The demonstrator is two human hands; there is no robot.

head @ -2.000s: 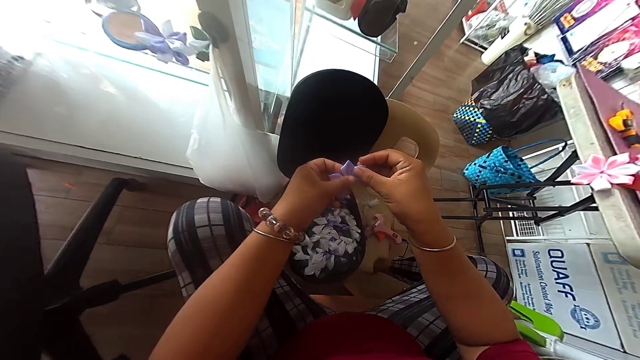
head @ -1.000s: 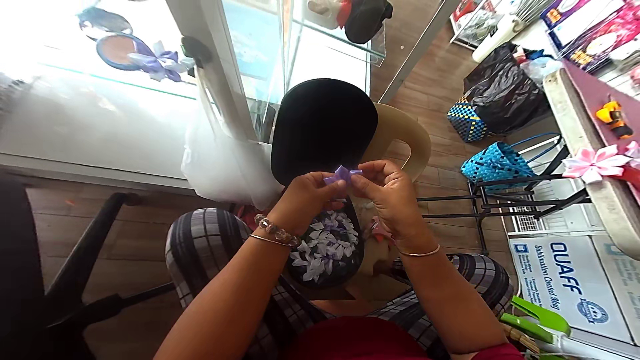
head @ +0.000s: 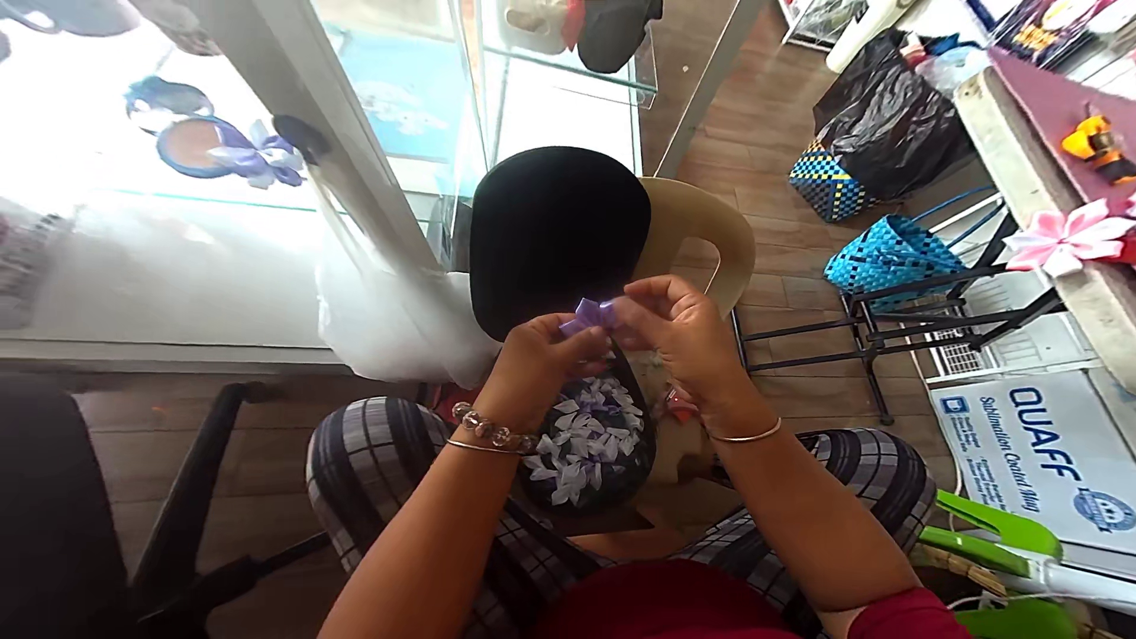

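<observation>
A small purple ribbon piece with folded, petal-like loops (head: 589,314) is held between my two hands at the centre of the view. My left hand (head: 543,362) pinches its left and lower side between thumb and fingers. At its right end, the fingertips of my right hand (head: 679,335) grip it. Below them, many white and pale purple ribbon petals (head: 590,439) lie in a dark, rounded holder between my knees, partly covered by my left hand.
Beyond my hands stand a black chair back (head: 559,235) and a beige plastic chair (head: 723,235). A white plastic bag (head: 390,311) hangs at left beside a glass display case. At right are a blue woven basket (head: 892,257) and a table edge (head: 1029,164) bearing a pink ribbon flower (head: 1069,238).
The fingers of both hands have shifted slightly around the purple ribbon piece, which stays held between them. The view has moved a little.
</observation>
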